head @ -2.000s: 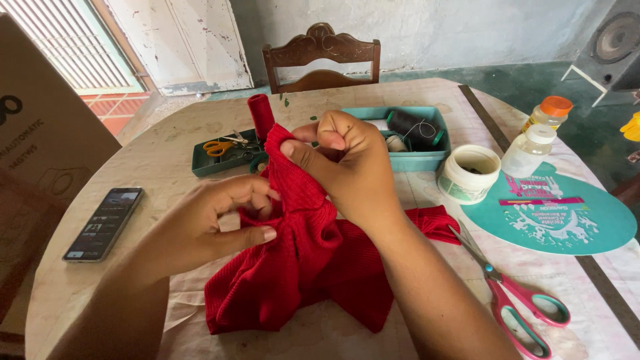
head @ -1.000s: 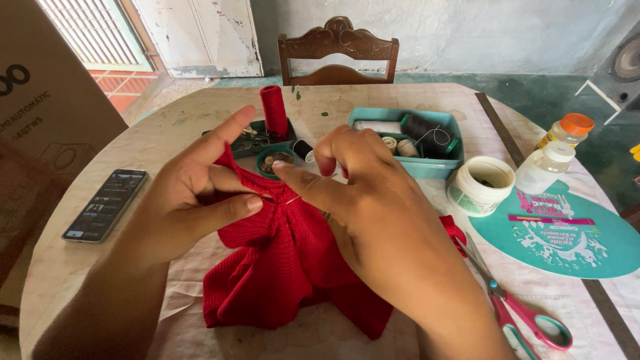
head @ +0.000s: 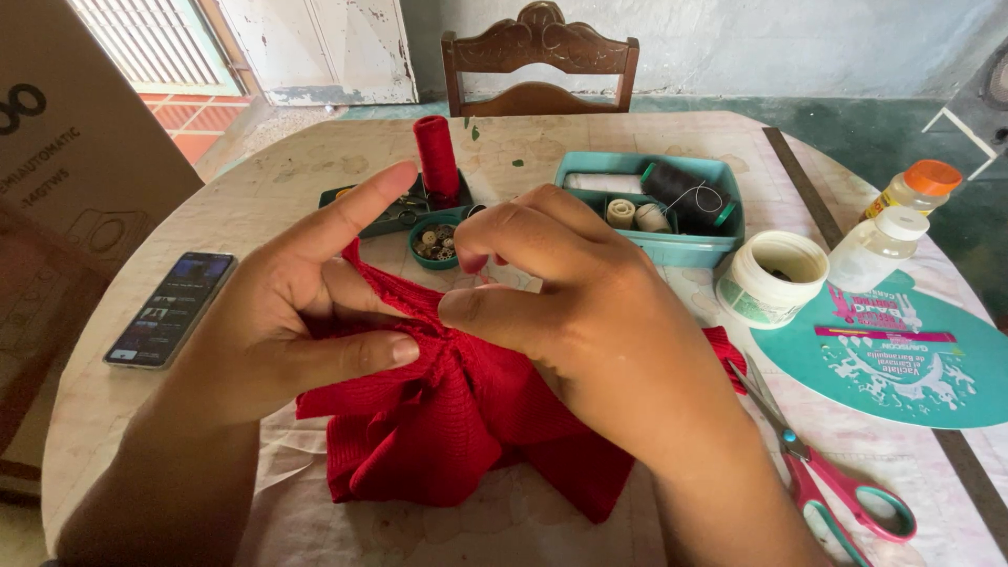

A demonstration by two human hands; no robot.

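Observation:
A red ribbed knit garment (head: pixel 425 441) hangs from both hands over the table, its gathered seam facing up. My left hand (head: pixel 315 315) grips the cloth at the left, thumb on top and index finger raised. My right hand (head: pixel 567 307) pinches at the seam with thumb and index finger; a bit of thread shows by the fingertips, and whether a needle is between them cannot be told. Scissors with pink and teal handles (head: pixel 843 480) lie right of my right forearm, their tips by the garment's far end.
Behind the hands stand a red thread cone (head: pixel 435 161), a small dish of buttons (head: pixel 435 242) and a teal box (head: pixel 685 250) with thread spools. A white jar (head: pixel 772 279), two bottles (head: pixel 878 248) and a teal mat (head: pixel 890 378) are at right, a phone (head: pixel 169 311) at left.
Two seconds ago my right hand was higher on a raised part of the cloth; it is now lower, at the seam. My left index finger has lifted away from the cloth.

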